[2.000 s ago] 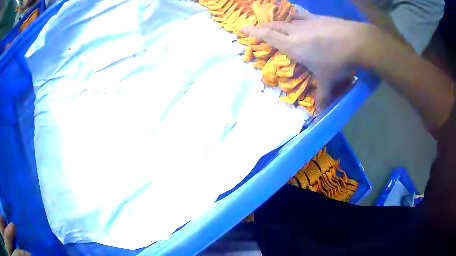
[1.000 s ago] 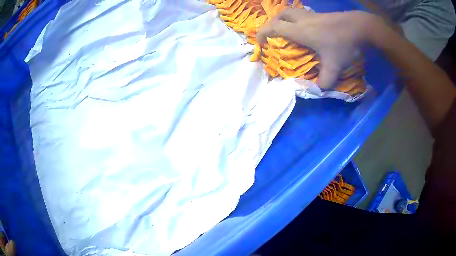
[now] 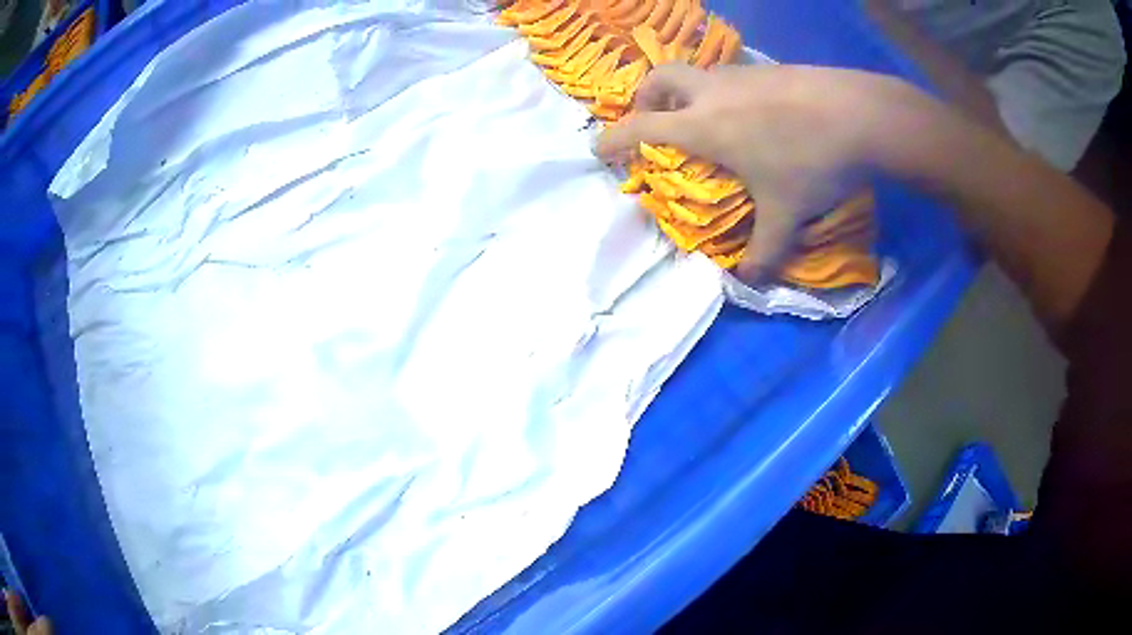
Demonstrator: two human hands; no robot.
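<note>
Orange strap pieces lie in close, layered rows at the top right of a large blue crate. A wrinkled white liner sheet covers most of the crate's bottom, and its edge shows under the pieces. My right hand reaches in from the right. Its thumb and fingers curl around part of the rows, with pieces showing between them; its palm side is hidden. A few fingertips, seemingly of my left hand, show at the lower left edge by the crate; the rest is cut off and their hold is unclear.
Another blue crate with orange pieces is below the near rim at the right. A smaller blue container stands on the grey floor. More orange pieces lie in a crate at the upper left. Grey fabric shows at the upper right.
Over the last two seconds my right hand has closed around the orange pieces, which are bunched farther from the near rim. Blue crate bottom shows beside the liner. The crate has shifted in view.
</note>
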